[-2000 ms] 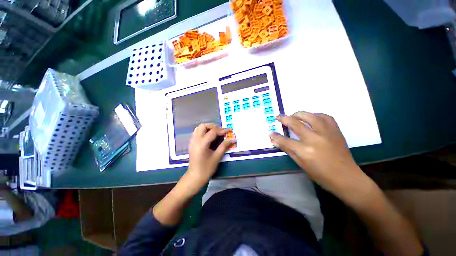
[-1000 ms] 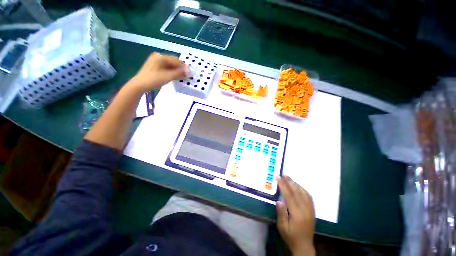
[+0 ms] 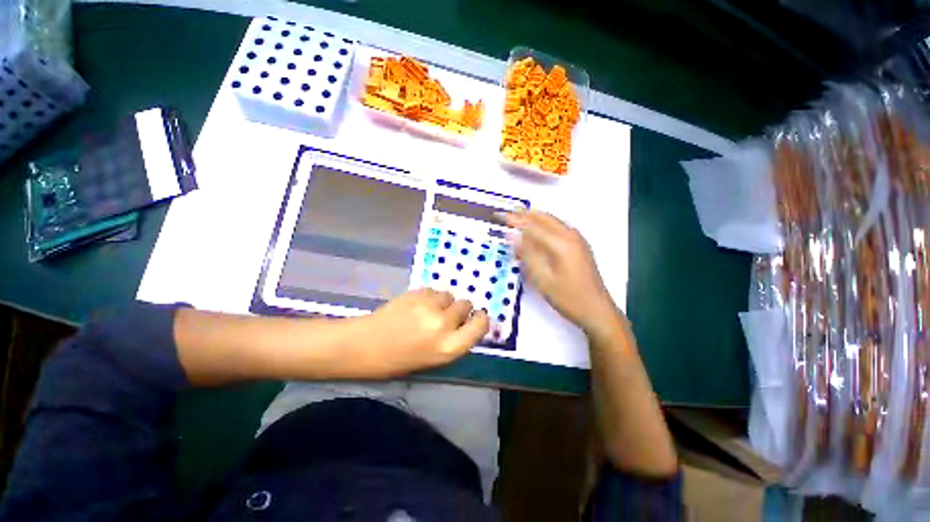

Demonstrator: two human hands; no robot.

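Note:
The white front housing (image 3: 429, 219) lies on white paper, dark panel at left, calculator section at right. A rubber keypad (image 3: 467, 263), a pale sheet with rows of black dots, lies over the calculator section; blue keycaps show at its sides. My left hand (image 3: 436, 328) touches the keypad's near edge, fingers bent. My right hand (image 3: 556, 263) has its fingertips at the keypad's upper right corner. Whether the fingertips pinch the sheet is hard to tell. A dark fixture (image 3: 267, 296) shows around the housing.
The small keypad stack (image 3: 291, 73) and two trays of orange keycaps (image 3: 408, 94) (image 3: 541, 114) stand behind the housing. Spare PCBs (image 3: 82, 209) lie at left, with the large keypad stack (image 3: 36, 97) beyond. Bagged orange parts (image 3: 846, 285) stand at the right edge.
My left hand has come from the small keypad stack to the housing. A dotted keypad now covers the calculator section. My right hand has moved up along its right side.

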